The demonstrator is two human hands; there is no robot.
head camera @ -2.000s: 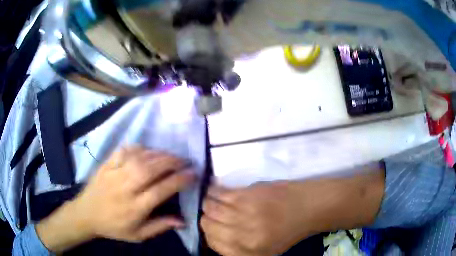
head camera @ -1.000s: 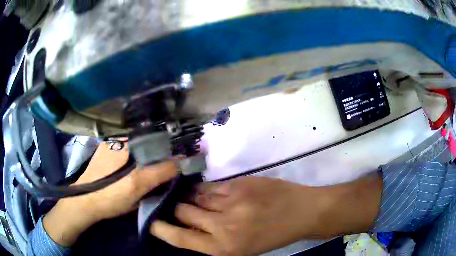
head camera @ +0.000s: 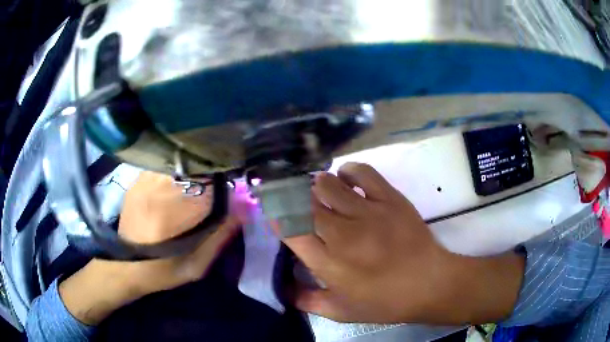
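Note:
The white sewing machine head with a blue stripe spans the upper view. Its needle area, with a grey block and pink light, partly hides both hands. The dark garment with a pale grey-blue backing edge lies below the needle area. My left hand is on the cloth left of the needle, partly behind the curved metal loop. My right hand is bent at the right of the needle, its fingers on the dark edge of the cloth. The fingertips of both hands are partly hidden.
A smartphone with a lit screen lies on the white machine bed at the right. A red item is at the far right edge. A measuring tape strip runs along the table's front edge. Striped pale cloth is at the left.
The camera view has shifted, and the machine head covers more than two seconds ago. My right hand has moved up from the near cloth to beside the needle area. My left hand has come closer to the needle.

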